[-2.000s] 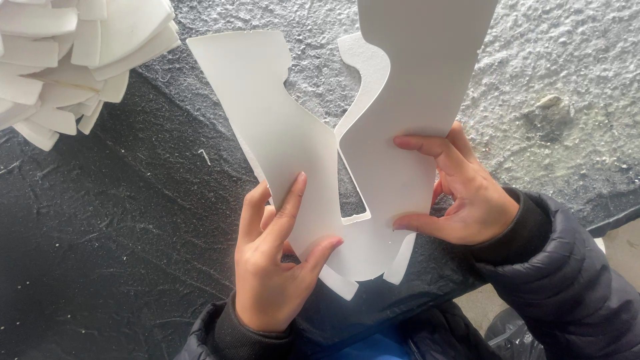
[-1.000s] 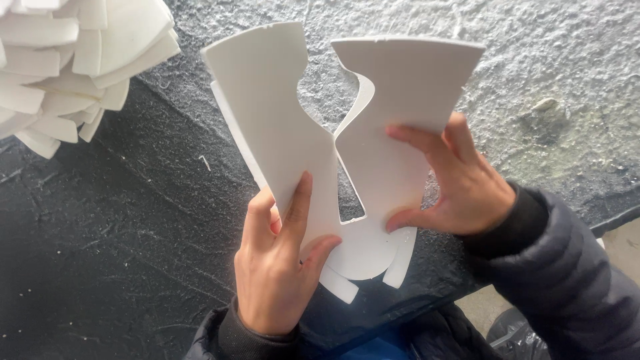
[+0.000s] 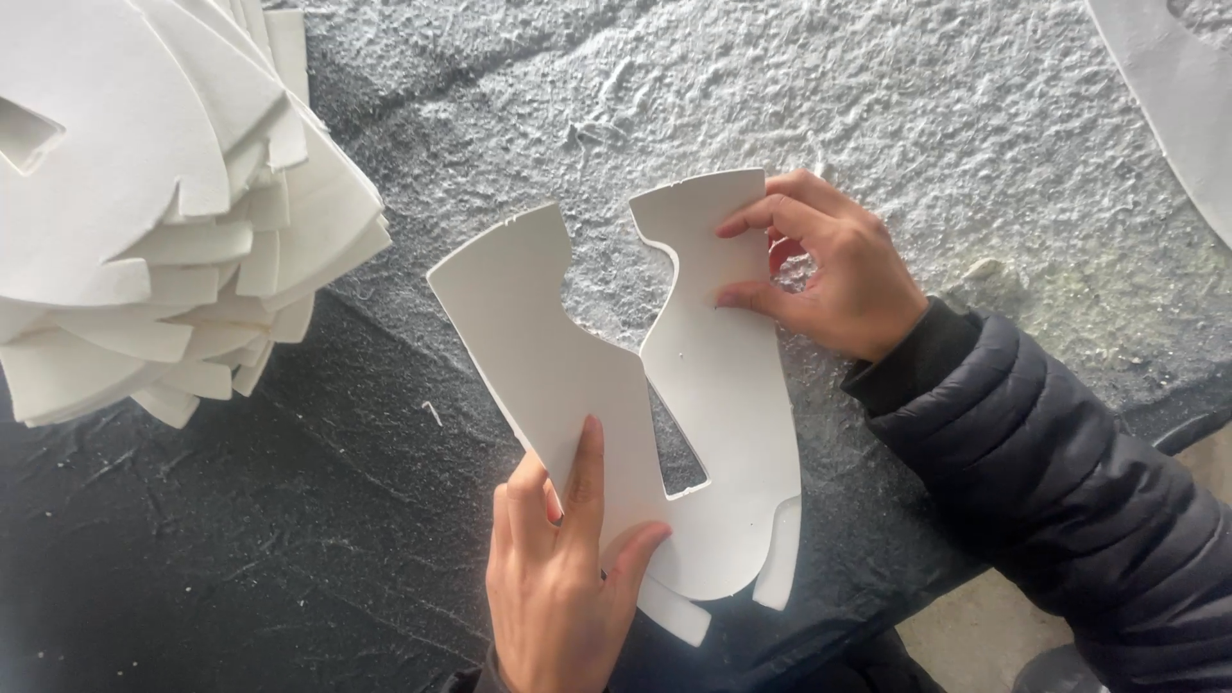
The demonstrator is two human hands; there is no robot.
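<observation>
A white die-cut foam or card piece (image 3: 727,423) with two wide arms, a rounded lower end and a narrow wedge-shaped opening lies over the dark surface. My left hand (image 3: 568,568) grips its lower left part, forefinger and thumb on top, other fingers at or under the left edge. My right hand (image 3: 828,260) pinches the upper right arm at its outer edge, thumb and fingertips on the face. Two narrow tabs (image 3: 778,558) stick out near the rounded end. The curved inner edges of both arms meet at one point above the opening.
A tall, uneven stack of similar white pieces (image 3: 318,231) stands at the upper left. Part of another white sheet (image 3: 1174,115) shows at the upper right. The table covering (image 3: 337,539) is dark and wrinkled, with pale dusty residue; its edge runs along the lower right, with floor beyond.
My right hand has moved up along the right arm of the white piece to near its top. That arm, raised toward the camera two seconds ago, now appears lower and flatter. My left hand keeps its hold.
</observation>
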